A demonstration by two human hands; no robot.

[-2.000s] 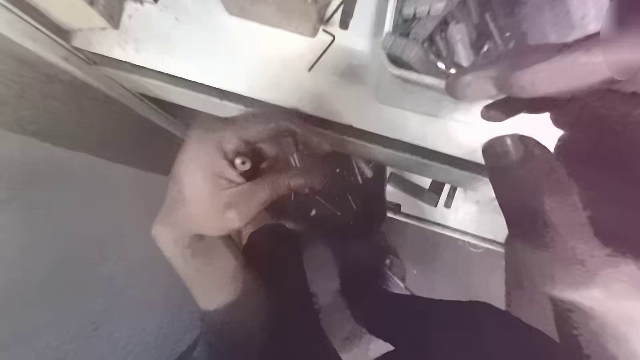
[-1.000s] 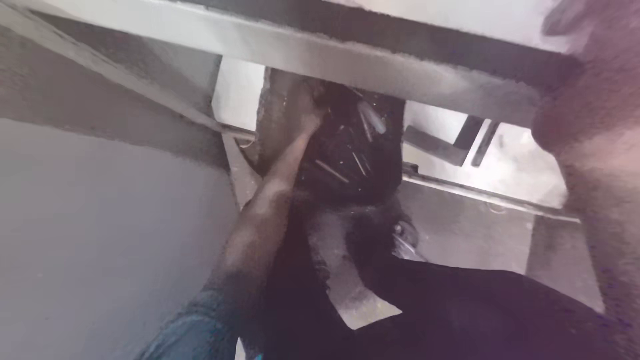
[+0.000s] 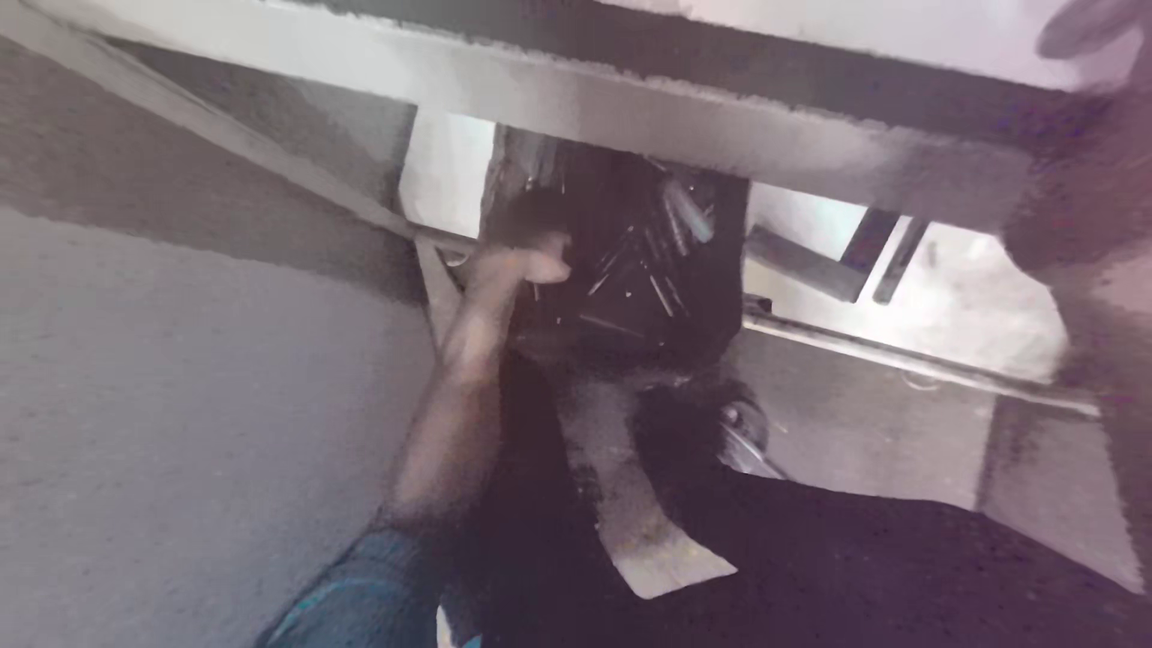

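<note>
My left hand (image 3: 531,256) reaches under the table edge, at the left part of a dark open container (image 3: 630,337) with several slender, shiny pieces (image 3: 661,238) in it. Its fingers are blurred and partly lost in shadow, so whether they hold anything cannot be told. The left forearm, in a blue sleeve (image 3: 360,585), rises from the bottom of the view. At the right edge a large, dark, blurred shape stands close to the camera; it may be my right arm, with my right hand (image 3: 1084,27) only partly showing as a blurred patch at the top right corner.
The pale table edge (image 3: 585,90) crosses above the container. Dark flat bars (image 3: 810,265) lie on a light surface to its right, behind a metal rail (image 3: 900,355). A pale strip (image 3: 648,540) hangs below the container. A grey surface (image 3: 180,405) fills the left side.
Two seconds ago my left hand was near the table edge, large and close; it is now farther in, at the container. The view has tilted down, and the tray on the tabletop has left it.
</note>
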